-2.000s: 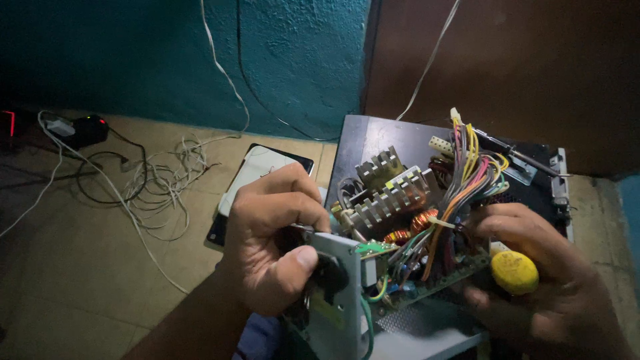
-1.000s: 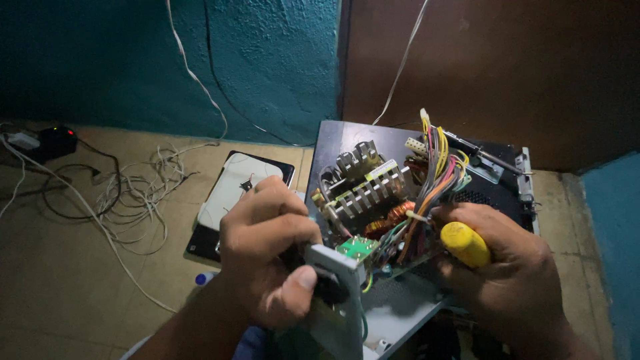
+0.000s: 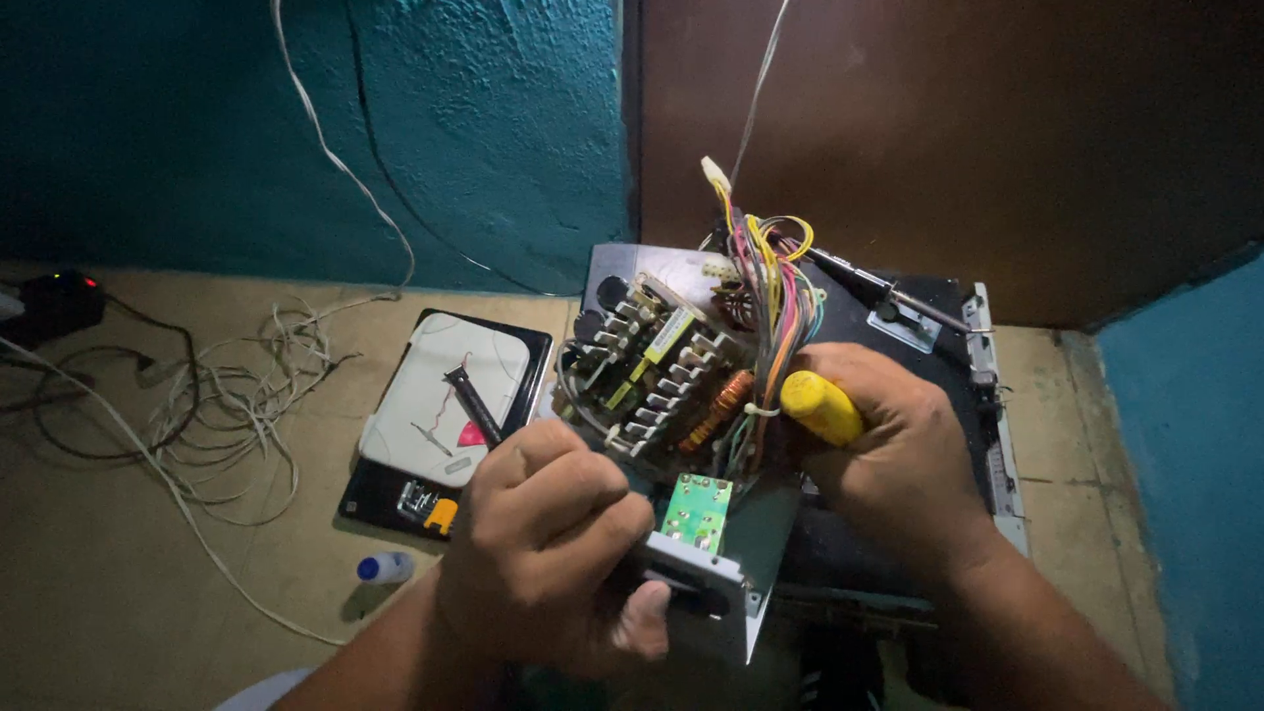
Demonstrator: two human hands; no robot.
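My left hand (image 3: 563, 553) grips the edge of a metal power supply casing (image 3: 731, 592), with a small green circuit board (image 3: 697, 513) just above it. In my right hand (image 3: 889, 444) is a tool with a yellow handle (image 3: 822, 409); its working end is hidden. That hand is beside a bundle of coloured wires (image 3: 775, 296), which a white cable tie (image 3: 761, 410) holds together. Left of the wires is the power supply's circuit assembly, with metal heat sinks (image 3: 681, 380) and a copper-wound coil (image 3: 718, 410).
Beneath the work is a black computer case (image 3: 889, 533) with a soldering iron (image 3: 869, 283) on it. At left on the tiled floor are a white-topped box (image 3: 444, 365) bearing small items, a blue-capped bottle (image 3: 385, 568) and tangled cables (image 3: 227, 405). A teal wall and brown panel stand behind.
The metal casing in my left hand has tilted and now stands apart from the circuit assembly's heat sinks. My right hand keeps the yellow handle near the wires. The view has shifted.
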